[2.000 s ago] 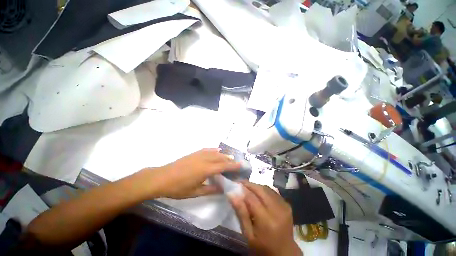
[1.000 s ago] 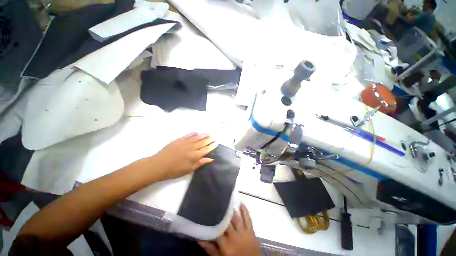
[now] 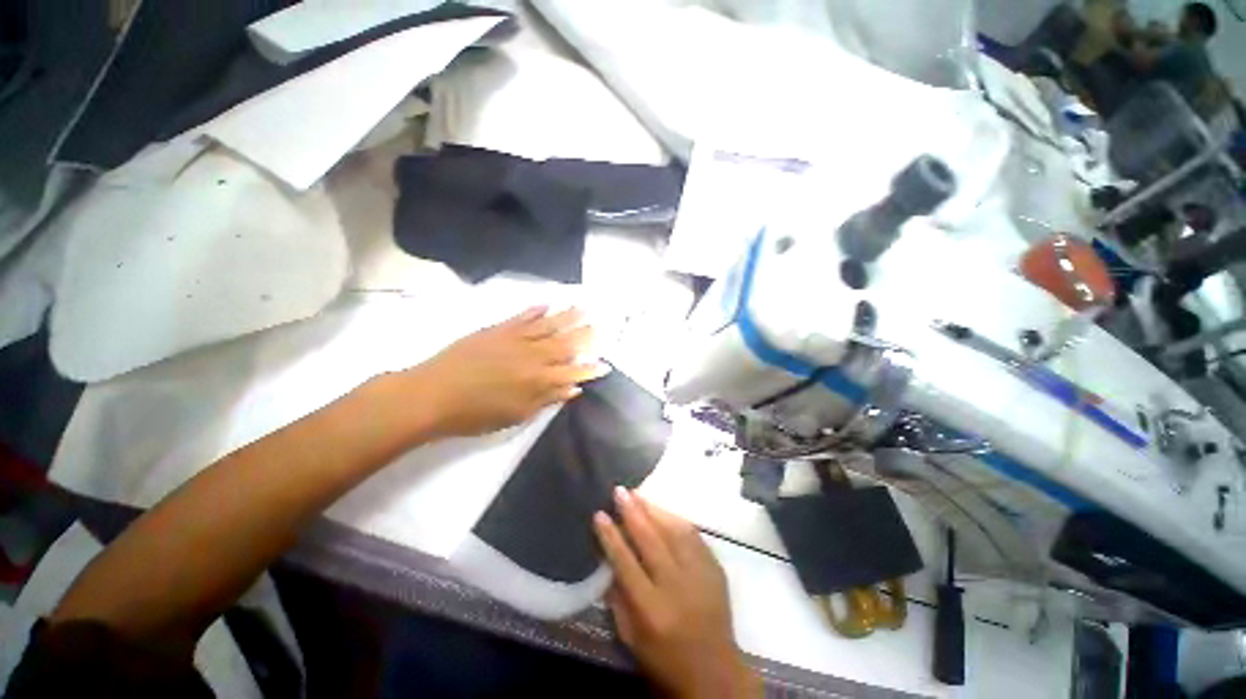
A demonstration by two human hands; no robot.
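Observation:
A dark cut piece (image 3: 574, 471) with a white layer showing along its rounded near edge lies flat on the machine table, its far end close to the needle area. My left hand (image 3: 513, 372) lies flat, palm down, at its upper left edge, fingers apart. My right hand (image 3: 666, 580) rests with its fingertips on its right edge near the front. The lockstitch machine head (image 3: 806, 328) stands to the right; the needle and presser foot are too blurred to make out.
A black panel (image 3: 847, 537) lies over yellow-handled scissors (image 3: 866, 609), beside a screwdriver (image 3: 948, 635). Folded dark pieces (image 3: 499, 219) lie behind. White patterns (image 3: 205, 266) are piled left. An orange-red round item (image 3: 1069, 272) stands behind the head. A person (image 3: 1186, 58) sits far back right.
The dark piece, folded in my hands two seconds ago, now lies spread out. Since one second ago, it has shifted slightly towards the back, and my right hand has moved up its right edge.

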